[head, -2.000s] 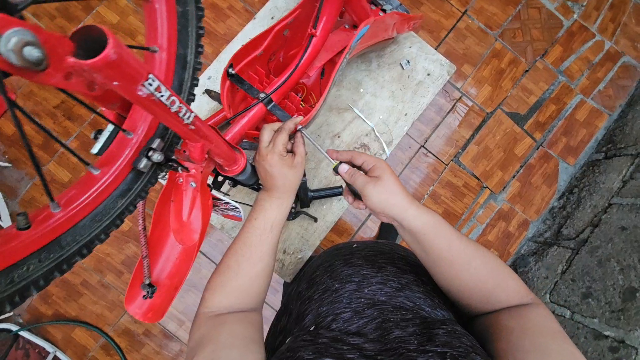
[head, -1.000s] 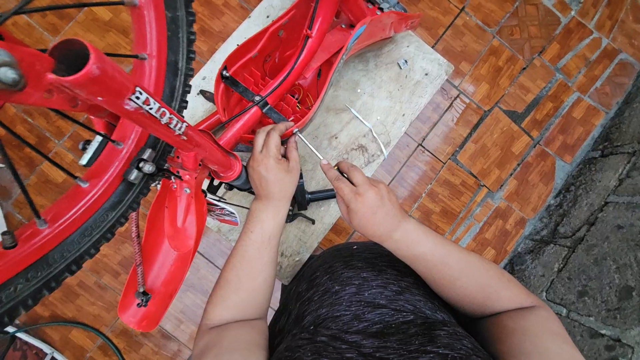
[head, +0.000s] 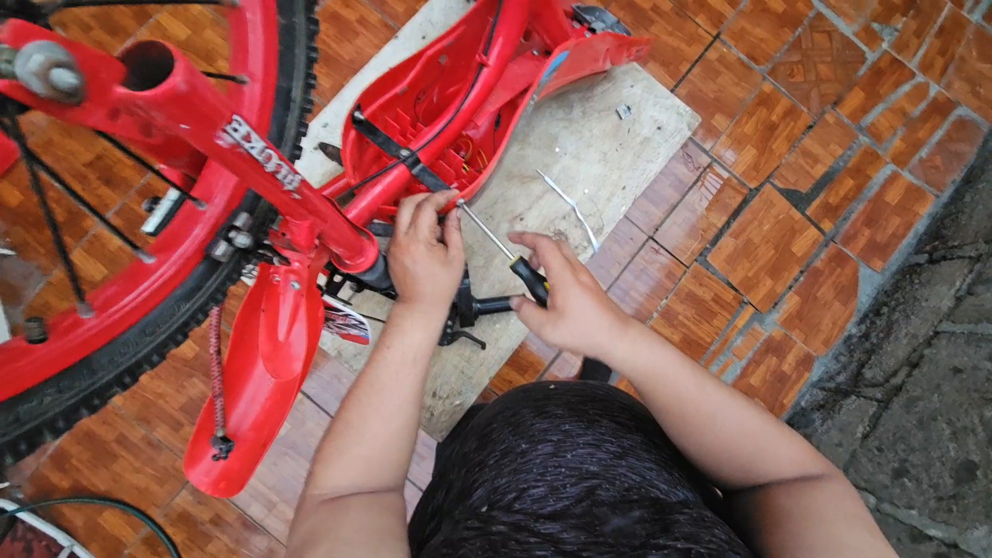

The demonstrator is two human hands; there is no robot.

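Note:
My right hand (head: pixel 570 298) has its thumb and fingers around the black handle of a screwdriver (head: pixel 529 279). The screwdriver's metal shaft slants up and left, its tip at the lower edge of a red plastic bicycle fairing (head: pixel 504 159). My left hand (head: pixel 425 248) grips that same edge beside the tip, with fingertips near the end of a black strap (head: pixel 399 153) that crosses the fairing's hollow. Inside the hollow, thin coloured wires show. The red bicycle frame (head: pixel 291 182) runs past my left hand, and a black handlebar grip (head: pixel 494 304) lies below the hands.
A worn board (head: pixel 651 116) lies under the fairing, with a white zip-tie-like strip (head: pixel 572 203) and a small metal piece (head: pixel 624 111) on it. A knobby tyre (head: pixel 291 93) and red mudguard (head: pixel 267 372) stand at left. Brown tiles (head: pixel 771 240) surround the board; rough stone paving (head: pixel 922 411) borders them.
My right hand's fingers have opened out around the screwdriver handle, which now shows more than a second ago. My left hand stays at the fairing's edge.

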